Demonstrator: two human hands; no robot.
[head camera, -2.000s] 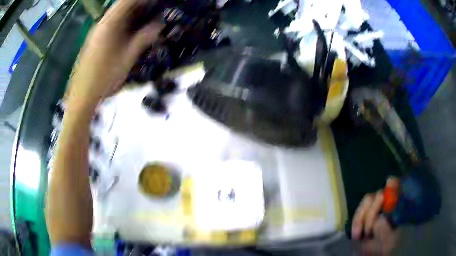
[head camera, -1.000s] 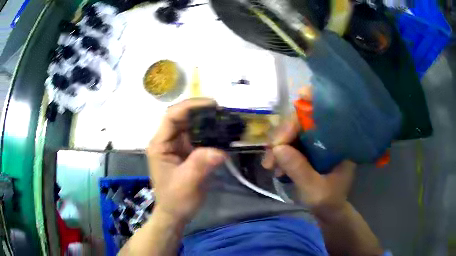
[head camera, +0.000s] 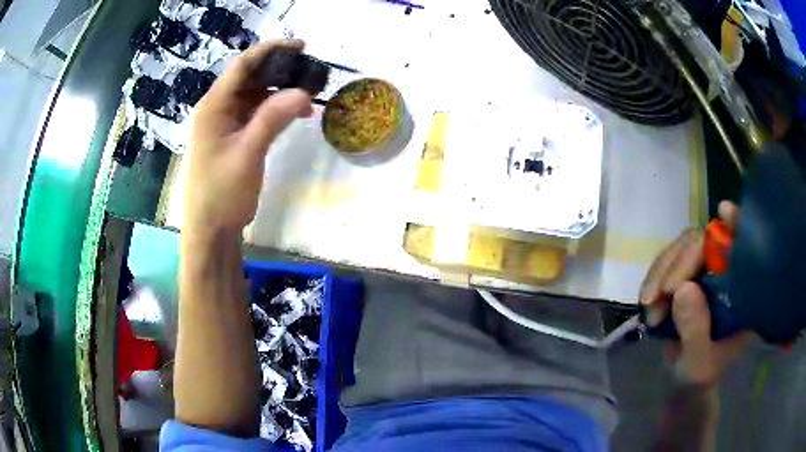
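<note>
My left hand holds a black component between thumb and fingers. Its dark lead wires point right, over the rim of the round flux tin of golden granules. My right hand grips the dark teal soldering gun by its orange-red trigger at the right. The gun's metal barrel points up and left, beside the fan. A white cover with small dark contacts at its centre lies on the yellow-brown holding block, apart from both hands.
The black fan grille stands at the back right. Soldered assemblies lie in rows at the left. A blue crate of black-and-white pieces is below the board. A pale power cord hangs at the board's front edge. A green-edged counter runs along the left.
My left hand has moved up and left with the black component, its leads now at the flux tin. My right hand and the soldering gun have moved right, away from the cover. The view has shifted.
</note>
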